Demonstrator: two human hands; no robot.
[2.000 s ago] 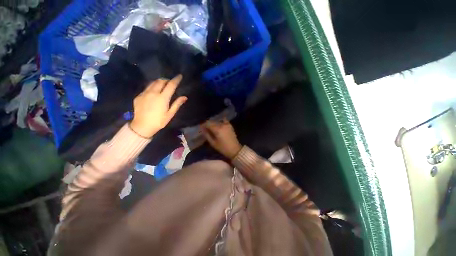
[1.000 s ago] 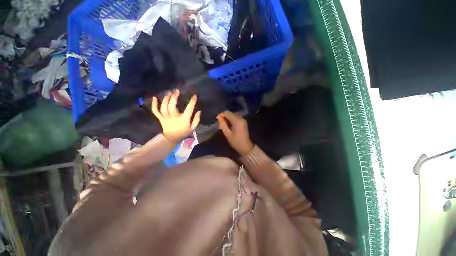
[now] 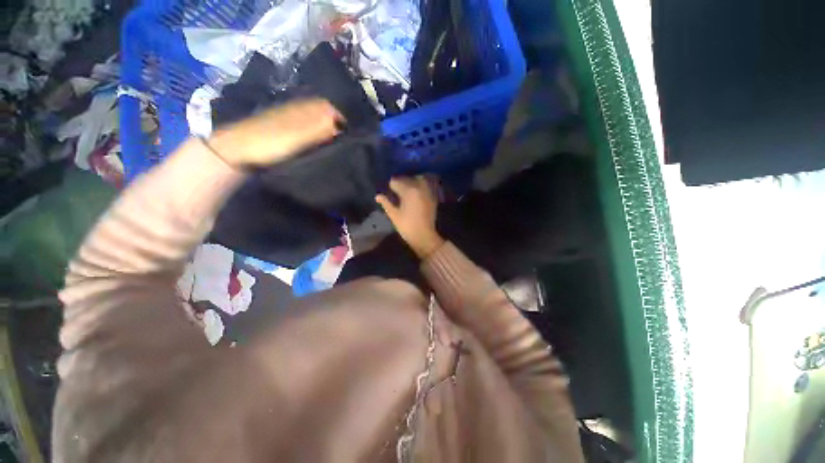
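Observation:
Dark fabric panels (image 3: 312, 185) lie bunched and partly folded over the near side of the blue basket and toward my lap. My left hand (image 3: 280, 134) is blurred, lying across the upper part of the cloth with its fingers curled on a fold. My right hand (image 3: 412, 210) is at the cloth's right edge, thumb and forefinger against or just beside it; its other fingers are partly hidden, and I cannot tell if it grips.
The blue basket (image 3: 443, 129) holds crumpled clear and white plastic (image 3: 271, 36). Scraps (image 3: 217, 276) lie below the cloth. To the right are a green table edge (image 3: 647, 271) with white markings, a dark panel (image 3: 742, 90) on the white table, and a cream machine part (image 3: 787, 362).
My left hand has moved up and turned sideways, its spread fingers now curled on the cloth. The cloth's left part is drawn inward and folded. My right hand has shifted slightly up.

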